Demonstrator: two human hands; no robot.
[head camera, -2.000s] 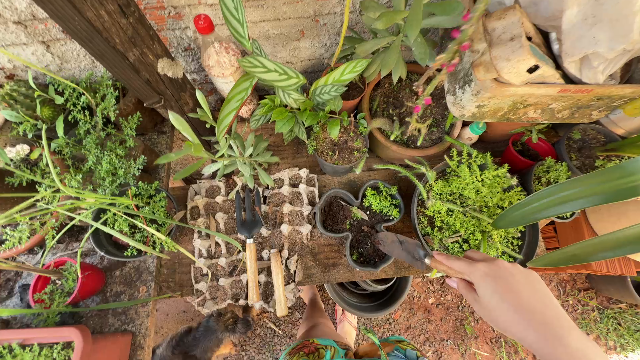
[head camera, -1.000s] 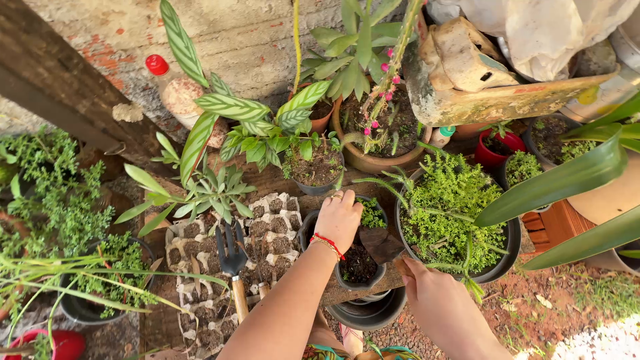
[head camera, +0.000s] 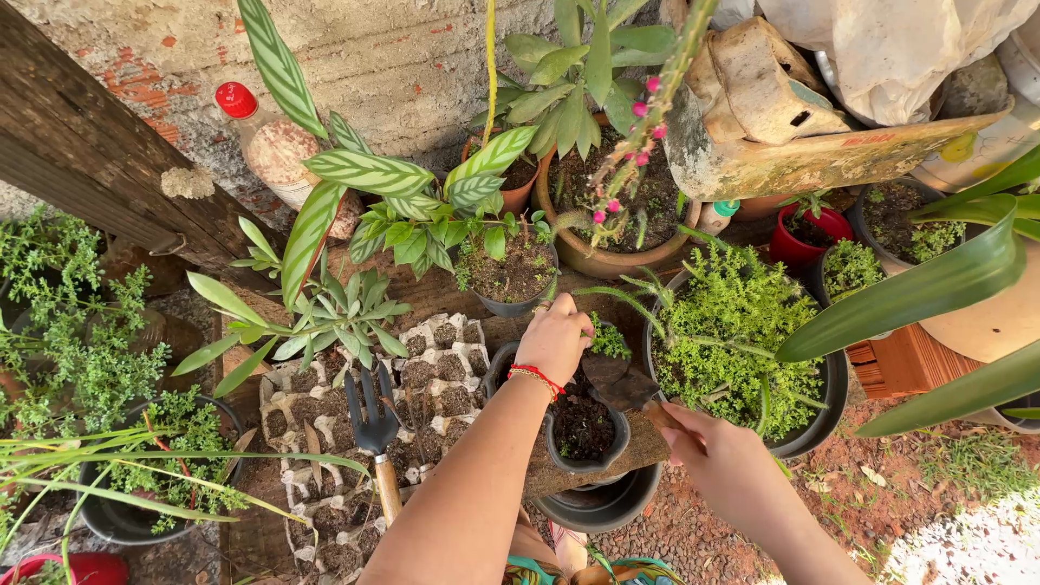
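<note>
My right hand (head camera: 703, 451) is closed on the wooden handle of a hand trowel (head camera: 621, 383), its soiled metal blade over the right side of a lobed grey plastic pot (head camera: 624, 435). Dark soil (head camera: 582, 418) and a small leafy green seedling (head camera: 608, 340) show in the pot. Over the pot's upper part is my left hand (head camera: 556, 337), with a red bracelet at the wrist; its fingertips are partly hidden, and whether they hold anything is unclear. A hand fork (head camera: 374, 422) with a wooden handle lies on a soil-filled egg carton tray (head camera: 451, 370) to the left.
A large pot of green succulents (head camera: 835, 402) stands right of the lobed pot. Behind are a small potted plant (head camera: 520, 305) and a wide clay pot (head camera: 601, 264). Below the wooden plank (head camera: 561, 471) is a dark empty pot (head camera: 609, 508). A wooden post (head camera: 106, 154) leans at the left.
My left arm has come into view and reached over the lobed pot. The trowel blade, low over the pot two seconds ago, is now at its right side. The hand trowel stays in my right hand.
</note>
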